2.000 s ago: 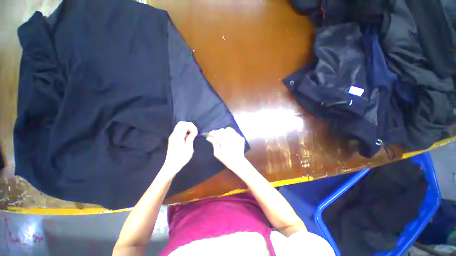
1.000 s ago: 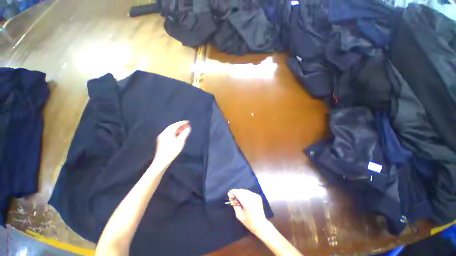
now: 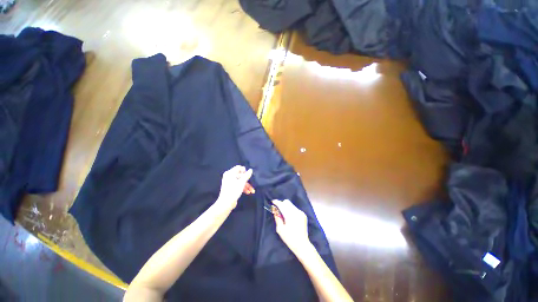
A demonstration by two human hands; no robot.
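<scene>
A dark jacket or coat [image 3: 194,147] lies spread on the brown table in front of me, with a smoother lining or facing panel [image 3: 277,248] along its right side. My left hand [image 3: 235,186] is over the middle of the garment, fingertips together; whether it pinches cloth or a thread is too fine to tell. My right hand [image 3: 290,223] is just right of and below it, above the panel, closed around small thread snips [image 3: 272,210]. A bit of metal and red shows at its fingertips; the rest is hidden in the hand.
A navy garment [image 3: 44,112] lies at the table's left edge. A heap of black and navy garments [image 3: 436,35] runs along the far side and right, with a white tag [image 3: 491,260] on it. The yellow table edge [image 3: 82,263] shows at lower left.
The view has shifted, bringing in the navy garment and more of the pile. My left hand moved right, close to my right hand. The panel's upper part now looks more folded.
</scene>
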